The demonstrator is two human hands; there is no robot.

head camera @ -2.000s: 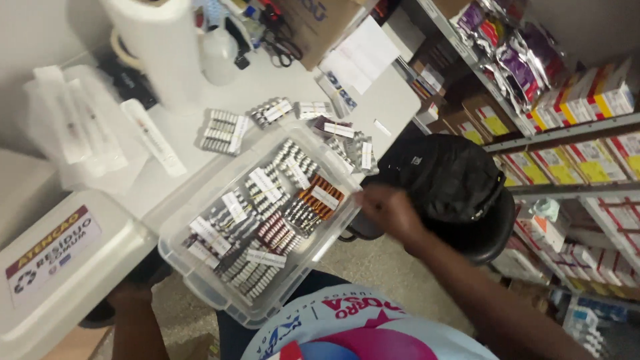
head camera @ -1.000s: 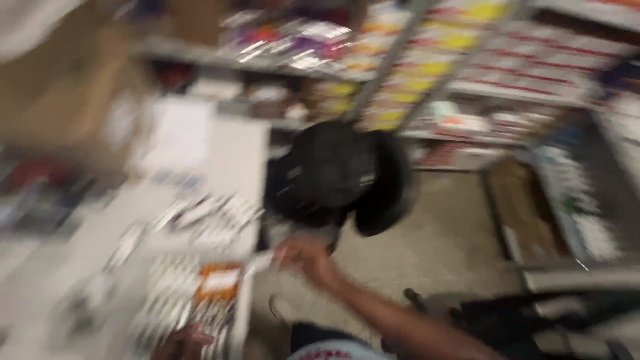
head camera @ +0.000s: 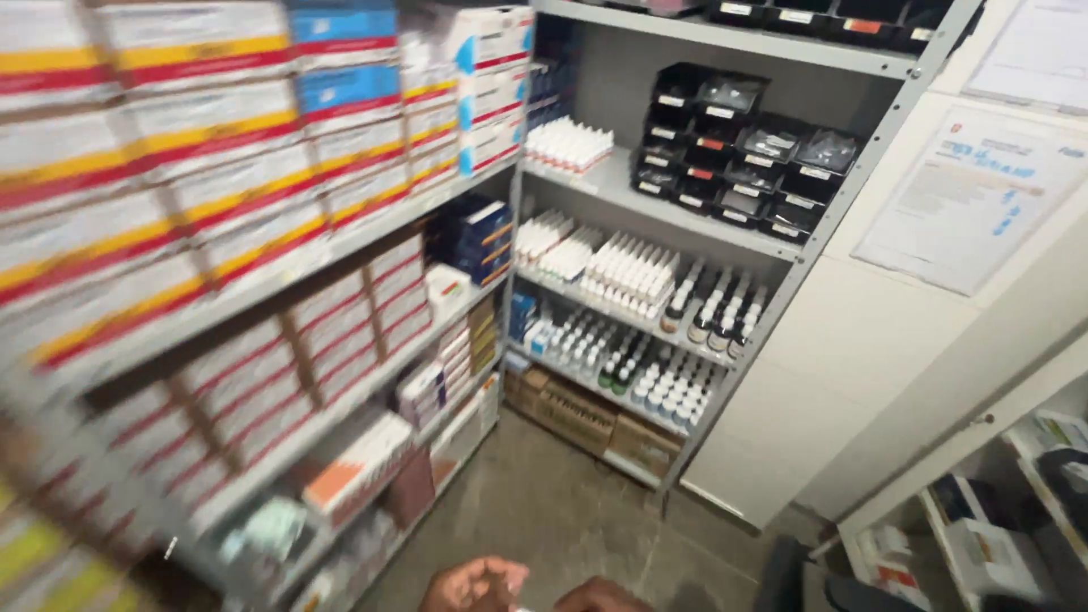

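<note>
At the bottom edge of the head view, my left hand (head camera: 476, 585) shows with its fingers partly curled. Beside it, a little to the right, is my right hand (head camera: 600, 595), cut off by the frame edge with its fingers hidden. A small white bit shows low between the two hands; what it is and which hand touches it cannot be told. Both hands are over the grey floor (head camera: 544, 501), in front of metal shelves that hold white-capped bottles (head camera: 633, 276) and stacked medicine boxes (head camera: 212, 119).
Tall metal shelving (head camera: 340, 255) runs along the left and meets another unit at the corner. Black storage bins (head camera: 739, 161) stand on the far unit. A white panel (head camera: 790, 399) is at right, near a cabinet with shelves (head camera: 977, 510). A dark object (head camera: 786, 574), perhaps a chair, is low right.
The view has swung from the table with the plastic box of blister packs to the shelves. My hands, apart near that box earlier, are now close together over the floor.
</note>
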